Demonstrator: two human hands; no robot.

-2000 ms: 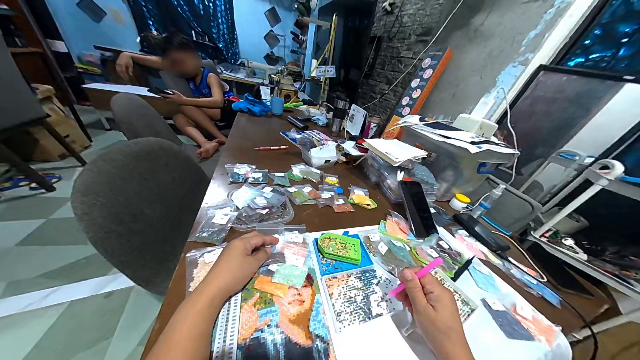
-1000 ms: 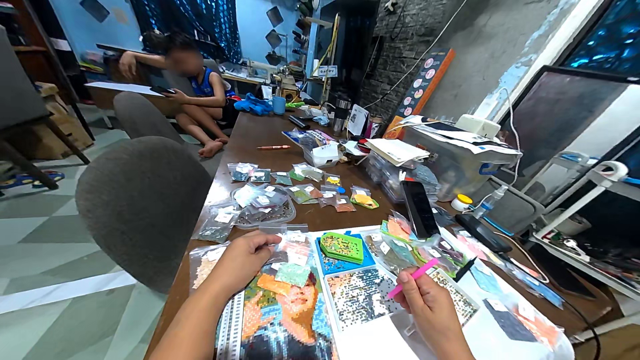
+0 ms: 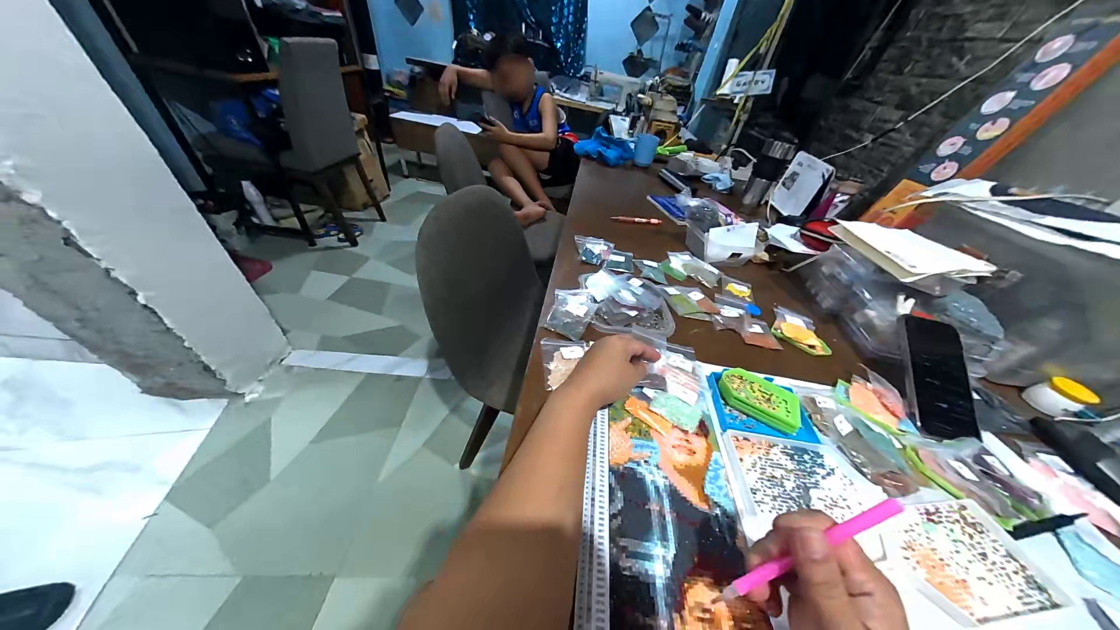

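Note:
My right hand (image 3: pixel 827 569) grips a pink diamond-painting pen (image 3: pixel 814 549), its tip over the lower part of a diamond painting (image 3: pixel 665 525). Beyond it, my left hand (image 3: pixel 610 369) rests by small zip bags of beads (image 3: pixel 678 376) at the painting's top edge; whether its fingers hold a bag I cannot tell. A ruler-like strip (image 3: pixel 595 525) runs along the painting's left side. Right of the painting are a white tray of mixed beads (image 3: pixel 792 477) and another bead tray (image 3: pixel 980 560). A green bead tray (image 3: pixel 759 400) sits on a blue one (image 3: pixel 809 430).
More bead bags (image 3: pixel 691 302) and a plastic tub (image 3: pixel 634 315) lie farther up the brown table (image 3: pixel 604 201). A black phone (image 3: pixel 939 376) stands at the right. Grey chairs (image 3: pixel 477 297) line the table's left side. A person (image 3: pixel 525 122) sits at the far end.
The view has swung left and down. My right hand has brought the pink pen from beside the bead tray to the lower part of the painting. My left hand stays near the bags.

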